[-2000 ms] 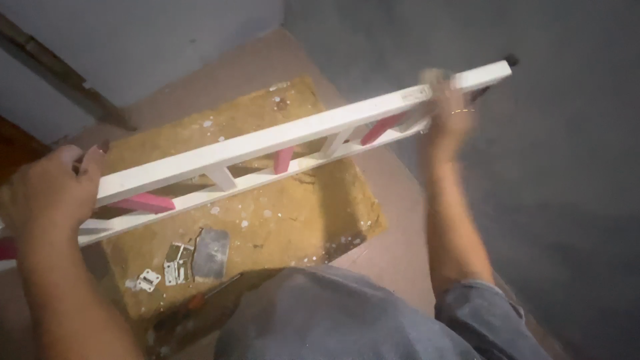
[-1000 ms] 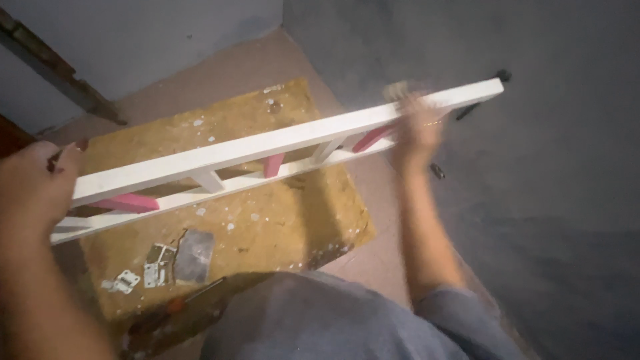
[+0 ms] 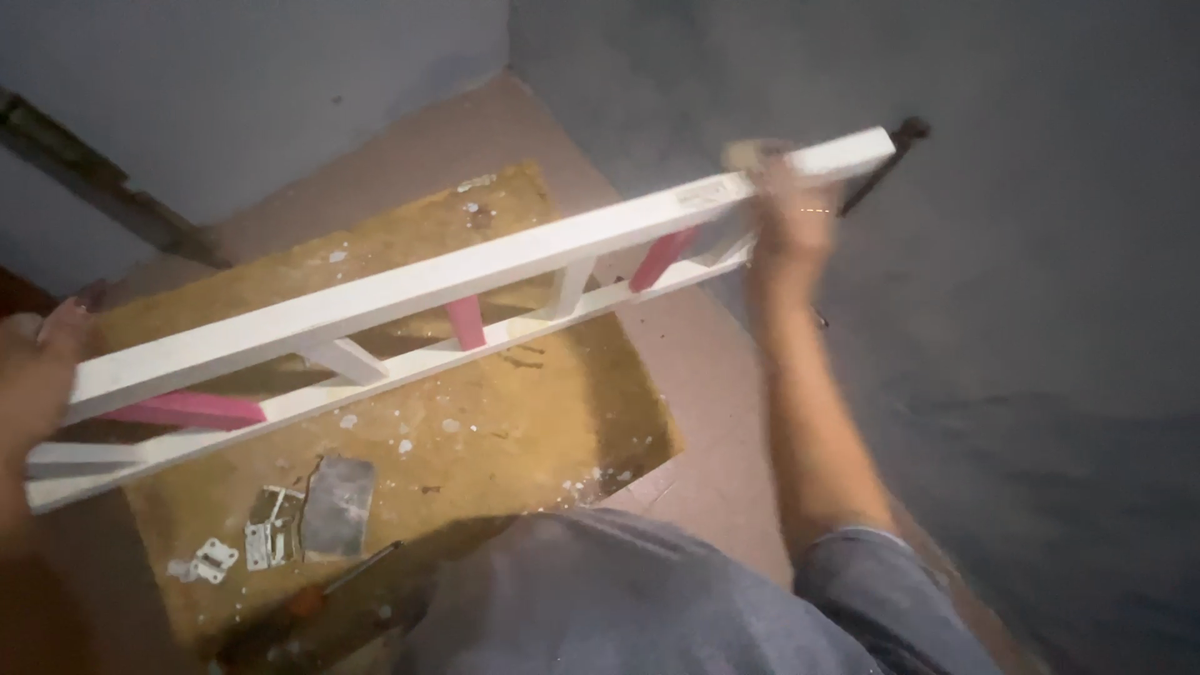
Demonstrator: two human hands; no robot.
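Note:
A long white wooden frame (image 3: 506,248) with white and pink slats between its two rails slants across the view. My left hand (image 3: 42,384) grips its left end and is partly cut off by the view's edge. My right hand (image 3: 792,216), blurred, lies over the upper rail near the far right end. A small tan pad (image 3: 755,155) shows at its fingers, pressed against the rail; what it is made of I cannot tell. Just left of that hand, the rail's face bears a greyish patch.
Beneath the frame is a paint-spotted yellowish board (image 3: 525,403). On it lie metal hinges (image 3: 216,560), a grey flat piece (image 3: 338,506) and a screwdriver (image 3: 361,567) with an orange handle. A dark rod (image 3: 881,169) stands behind the frame's right end. Walls rise behind.
Along the upper rail, my right hand with the tan pad has moved leftward, then back toward the right end. My left hand has kept its hold on the frame.

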